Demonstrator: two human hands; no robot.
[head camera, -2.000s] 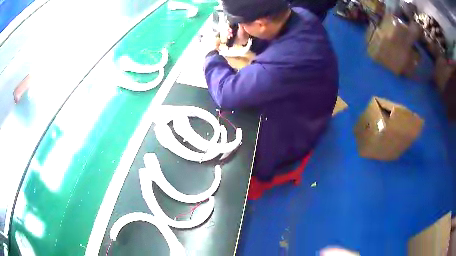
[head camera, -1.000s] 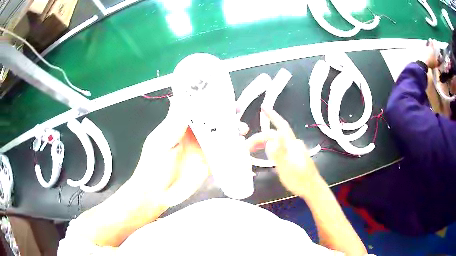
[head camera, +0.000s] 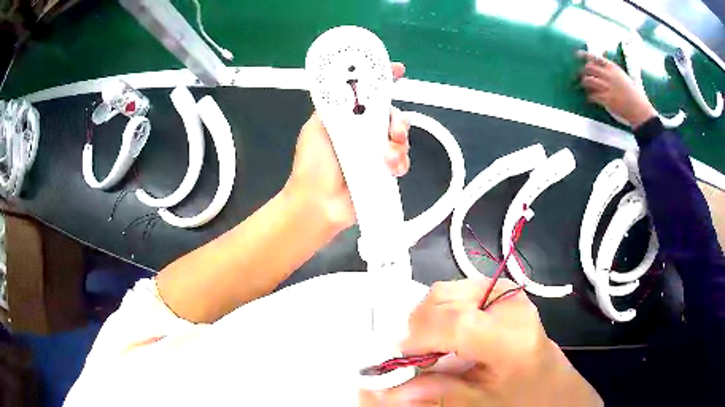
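A white neck fan arm (head camera: 354, 151) is held up in front of me, its round perforated head at the top with a small dark keyhole-like opening. My left hand (head camera: 330, 171) grips it around the upper part, fingertips showing on its right side. My right hand (head camera: 477, 346) is low at the right and closed on red and black lead wires (head camera: 502, 274). Some wires run out at the lower end, beside a white curved end piece (head camera: 389, 376). A white connector shows at the wire tip. The lower joint is overexposed.
More white arms (head camera: 222, 163) lie on the black bench (head camera: 262, 127) left and right. A clear plastic holder (head camera: 121, 103) is at the left. Behind runs the green conveyor (head camera: 445, 48), with a grey metal post (head camera: 179, 40). Another worker's hand (head camera: 616, 89) reaches over the belt at the right.
My right hand has moved down from beside the arm and now holds red and black wires. The arm stands more upright. The other worker's hand now reaches over the belt.
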